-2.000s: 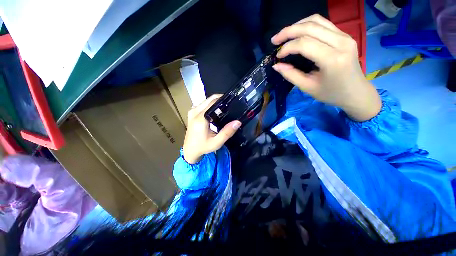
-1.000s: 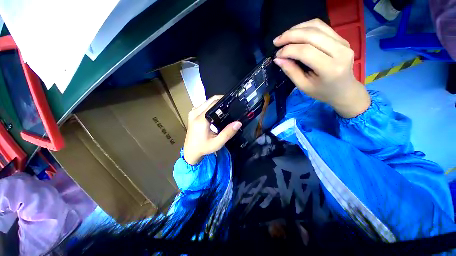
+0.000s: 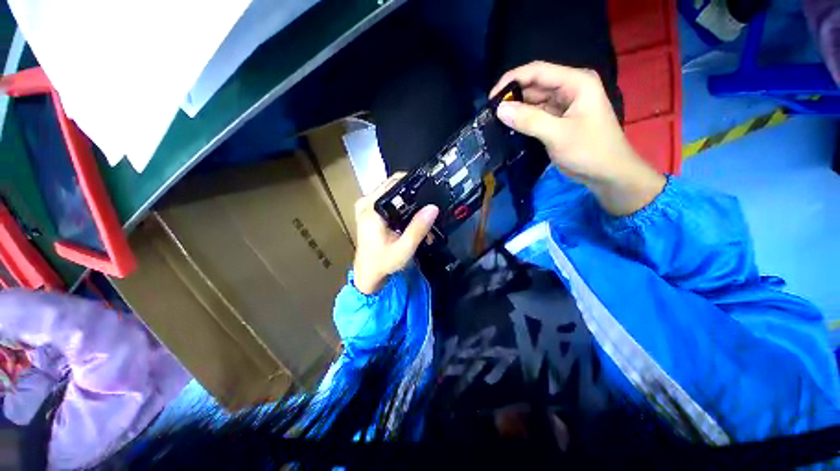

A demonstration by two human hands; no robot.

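Note:
An open tablet body, black with exposed circuits, a red mark and an orange-yellow strip, is held tilted over my lap. My left hand grips its lower left corner, thumb on the circuit side. My right hand holds its upper right corner between thumb and fingers, beside a small orange patch. The far face of the tablet body is hidden, and so are some of my fingertips.
A brown cardboard box stands left of my lap. White sheets lie on the green bench beside a red tray. Red trays lie right of my lap. A person's purple sleeve shows at lower left.
My right hand has come down a little and its fingers now lie along the tablet body's upper corner, showing the orange patch. The view has shifted slightly. My left hand keeps its grip.

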